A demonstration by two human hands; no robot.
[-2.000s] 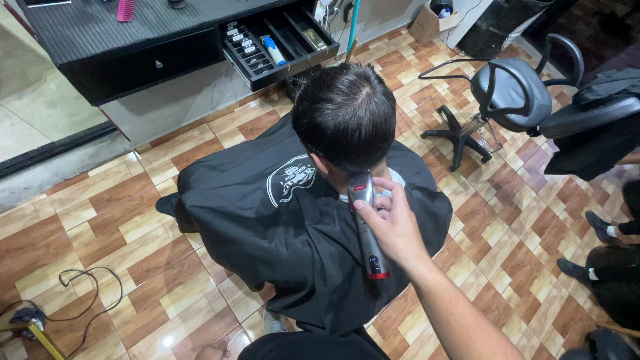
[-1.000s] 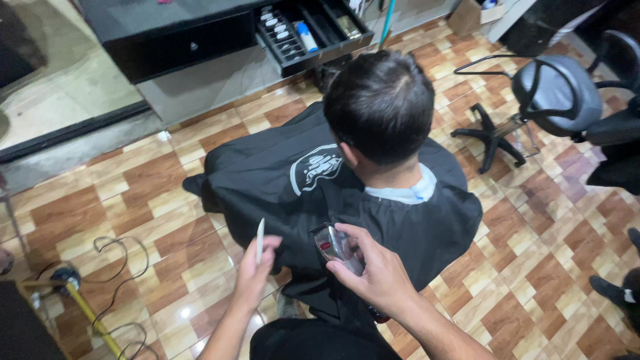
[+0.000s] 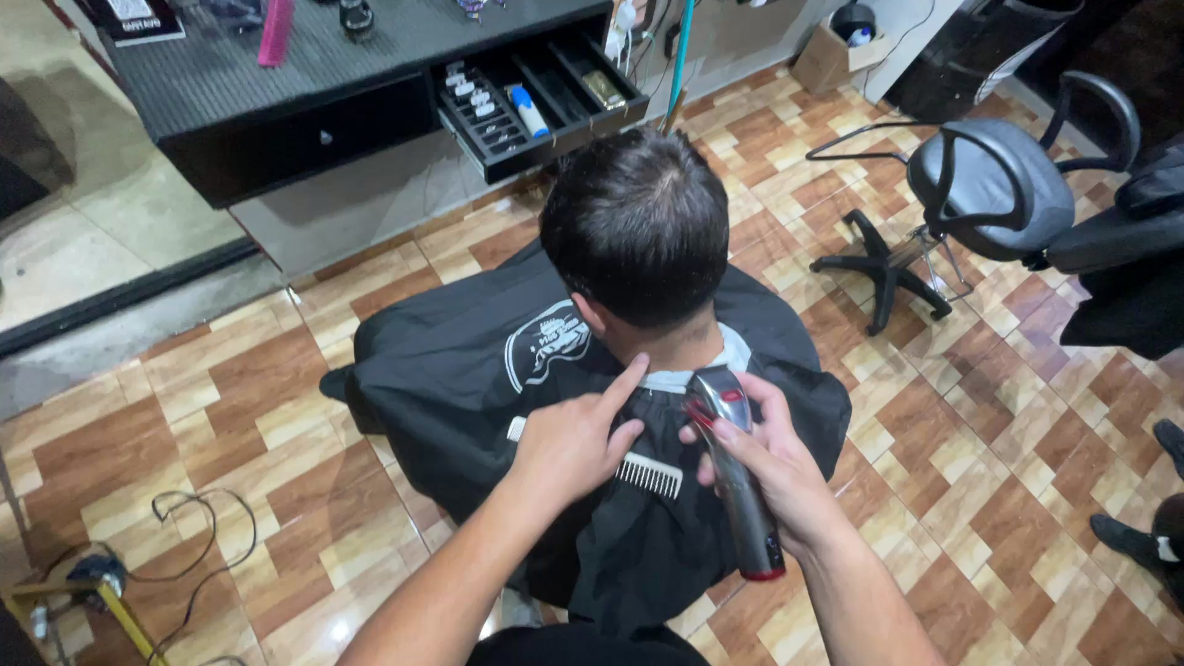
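Note:
A seated person's dark-haired head (image 3: 638,231) is seen from behind and above. A black barber cape (image 3: 444,370) with a white print covers the body, and a white neck strip (image 3: 735,350) circles the neck. My left hand (image 3: 573,444) holds a white comb (image 3: 652,474) under the palm, its index finger extended to the side of the nape. In my right hand (image 3: 772,453) is a cordless hair clipper (image 3: 745,499), silver and dark with red parts, its blade end up, close to the neck strip. The clipper blade appears apart from the hair.
Ahead, a black counter (image 3: 213,83) holds a pink comb (image 3: 275,32); its open drawer (image 3: 555,143) contains clipper guards and a blue-and-white device (image 3: 528,111). A wheeled chair (image 3: 994,185) stands right. Cables (image 3: 208,527) lie on the floor at lower left. Another person's feet (image 3: 1133,541) show at right.
My left hand, low beside the cape one second ago, has moved up to the nape with the comb. The clipper in my right hand has come back up nearer the neck.

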